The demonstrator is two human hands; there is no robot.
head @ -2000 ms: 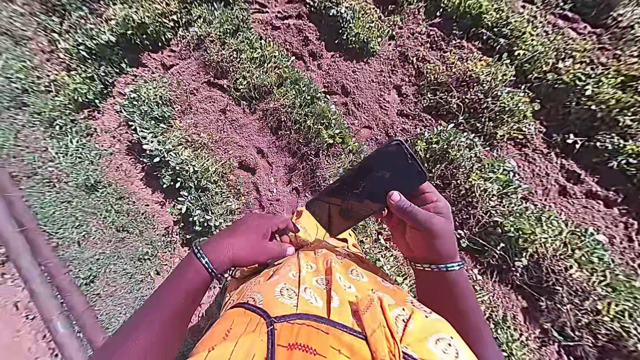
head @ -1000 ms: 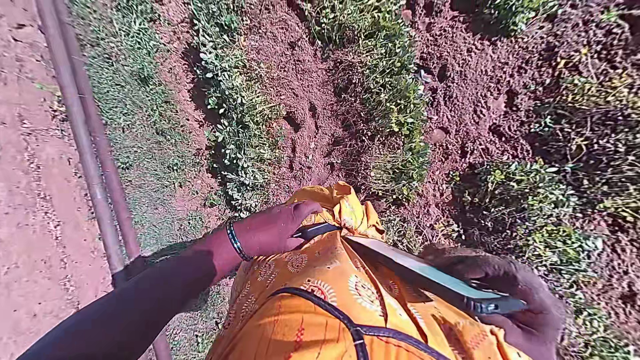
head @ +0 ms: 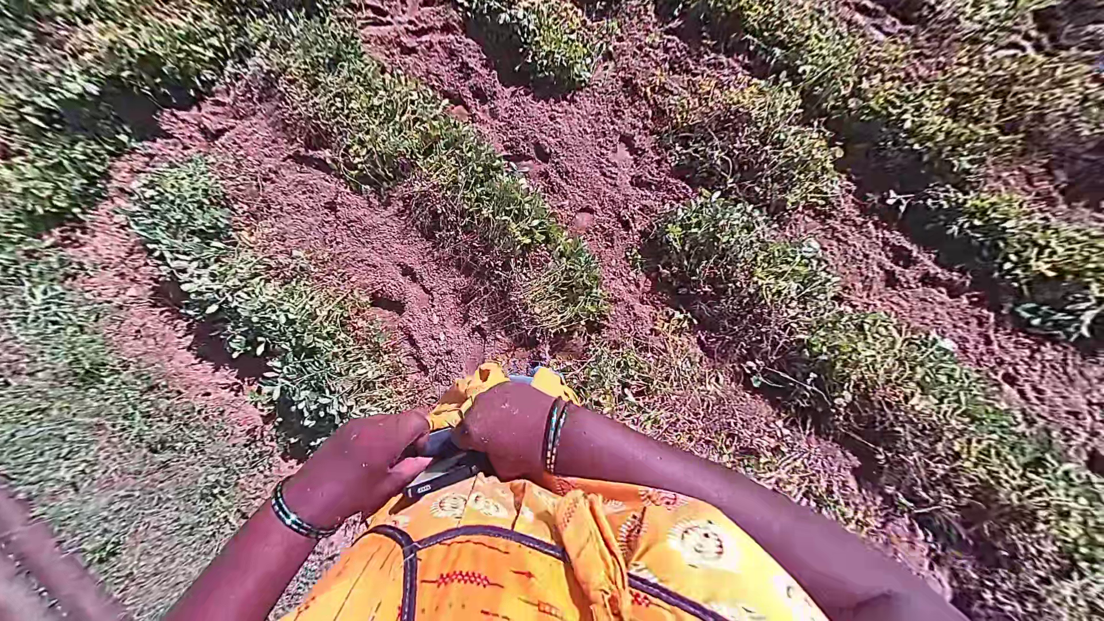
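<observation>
At the waist of a yellow patterned garment, my two hands are close together. My left hand is curled at a fold of the cloth, its thumb beside a smartphone. Only an edge and a corner of the phone show, low between the hands; the rest is hidden by fingers and fabric. My right hand is closed around bunched yellow cloth just above the phone, its fingers mostly hidden. Bluish fabric shows between the hands. A beaded bangle is on each wrist.
Rows of low leafy plants run diagonally across reddish loose soil. Short grass lies at the left, and a blurred pipe or rail crosses the lower left corner.
The phone was held out in my right hand; now it is mostly hidden at the waist of the garment. My right hand has come in beside my left. The view has turned.
</observation>
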